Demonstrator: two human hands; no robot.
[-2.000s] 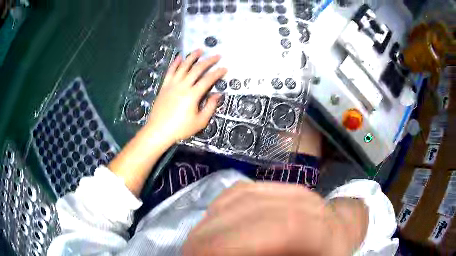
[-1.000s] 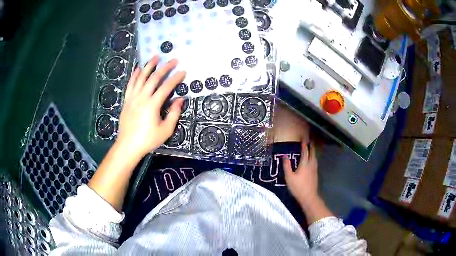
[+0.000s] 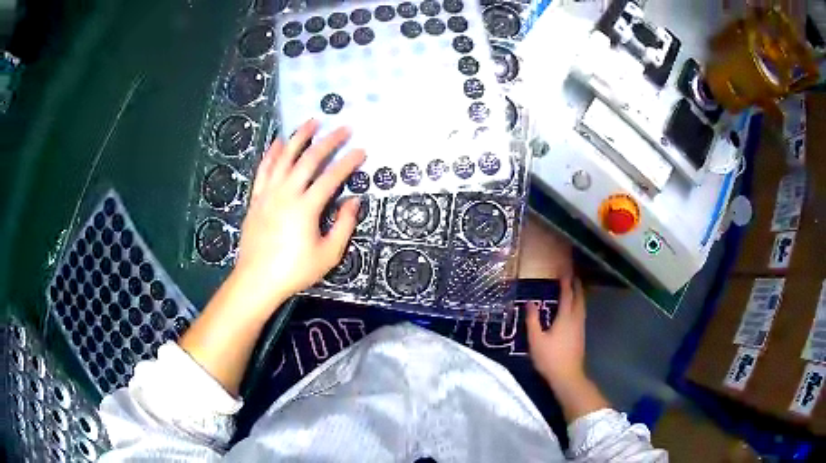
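A white label sheet (image 3: 398, 127) with round black labels along its edges and one alone near its left side lies on a clear blister tray (image 3: 362, 294). Large parts of the sheet are bare. Round pieces with dark centres sit in the tray pockets below and left of the sheet. My left hand (image 3: 294, 208) lies flat with fingers spread over the sheet's lower left corner and the tray, holding nothing visible. My right hand (image 3: 559, 335) is low at the right, beside my lap, below the tray's right corner. Its fingers are slightly apart and it looks empty.
A second label sheet (image 3: 118, 294) full of black dots lies at left on the green mat (image 3: 136, 154). Another filled tray (image 3: 45, 393) is at the lower left edge. A white machine (image 3: 589, 136) with a red-orange knob (image 3: 619, 214) stands at right, near cartons (image 3: 725, 325).
My right hand was blurred in front of my chest and is now down at the right of my lap. My left hand stays on the sheet and tray. The camera view has shifted.
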